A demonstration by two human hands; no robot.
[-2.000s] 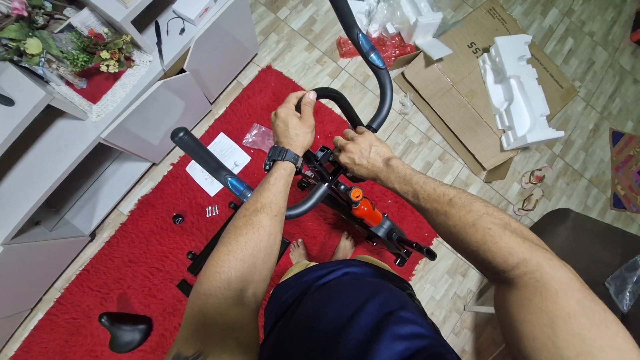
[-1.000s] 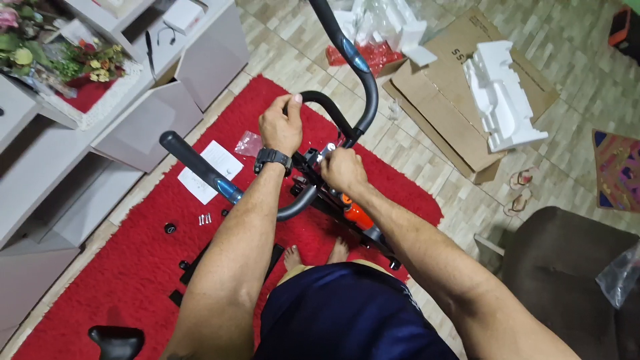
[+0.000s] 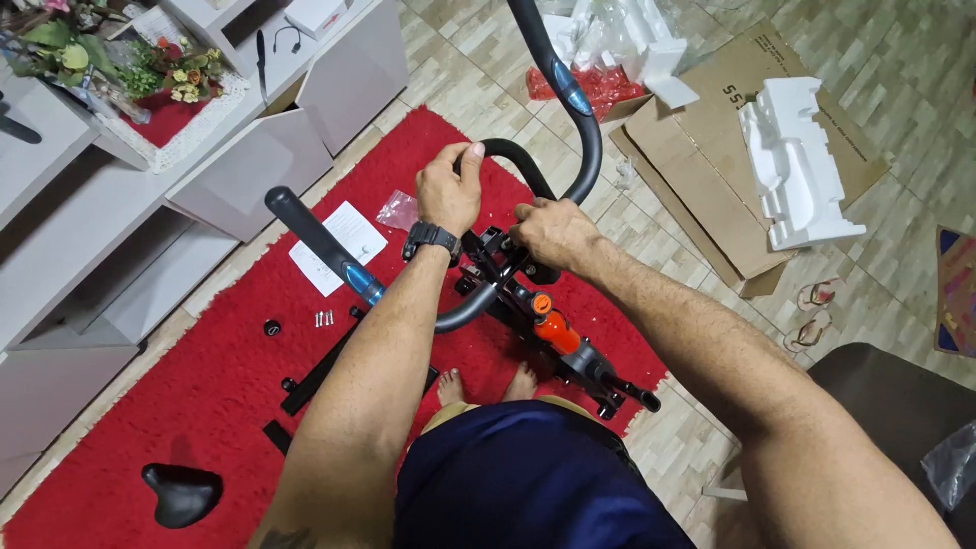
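An exercise bike's black handlebar (image 3: pixel 585 152) with blue sensor patches curves around both hands, above a black frame that carries an orange bottle (image 3: pixel 558 332). My left hand (image 3: pixel 451 187), a black watch on its wrist, is closed around the end of the inner black bar. Fingers curled, my right hand (image 3: pixel 555 232) is at the clamp area of the handlebar post; what lies under its fingers is mostly hidden. Left of the frame, a paper sheet (image 3: pixel 335 248), a small plastic bag (image 3: pixel 398 210), several bolts (image 3: pixel 324 318) and a black knob (image 3: pixel 272 328) lie on the red rug.
The black saddle (image 3: pixel 181 494) lies on the red rug (image 3: pixel 114 473). Along the left runs a white cabinet (image 3: pixel 244 168) with flowers. Flattened cardboard (image 3: pixel 686 152), white foam (image 3: pixel 797 168) and sandals (image 3: pixel 812 313) are on the tiled floor at right, near a dark chair (image 3: pixel 900 404).
My right hand has shifted and turned at the handlebar post; a shiny metal piece seen by it one second ago is now largely covered. My left hand stays on the inner bar.
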